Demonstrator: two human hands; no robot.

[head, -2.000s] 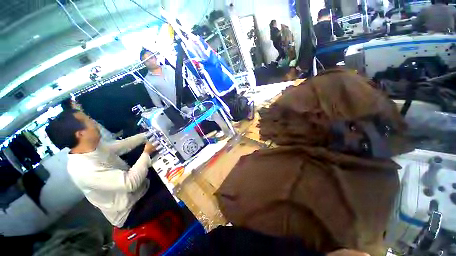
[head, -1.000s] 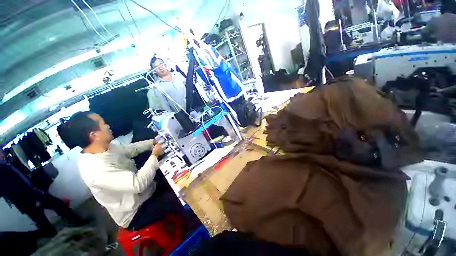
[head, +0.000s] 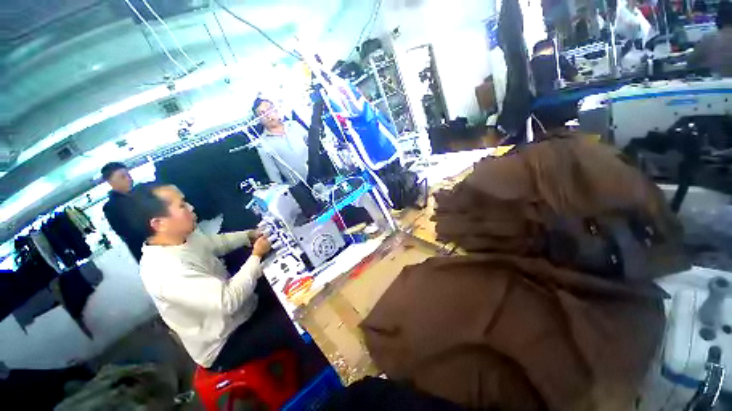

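Observation:
A brown garment piece (head: pixel 514 329) lies spread over the table's front in the lower middle and right. A heaped pile of brown pieces (head: pixel 554 185) lies behind it, with dark strips (head: pixel 590 241) on its right part. A white sewing machine (head: pixel 698 321) shows in part at the right edge, cut off by the picture's rim. Neither my left hand nor my right hand can be seen. A dark sleeve or cloth (head: pixel 385 395) shows at the bottom edge; I cannot tell which.
A tan cardboard sheet (head: pixel 377 297) covers the table at left. A person in a pale top (head: pixel 197 285) sits on a red stool (head: pixel 245 384) at another machine (head: pixel 309 229). A blue crate (head: pixel 317 392) is at the bottom. More people stand or sit behind.
The view has shifted, so the scene sits further right and lower. A person in dark clothes now stands behind the seated one. The brown cloth looks unchanged. A fingertip at the bottom edge has left view.

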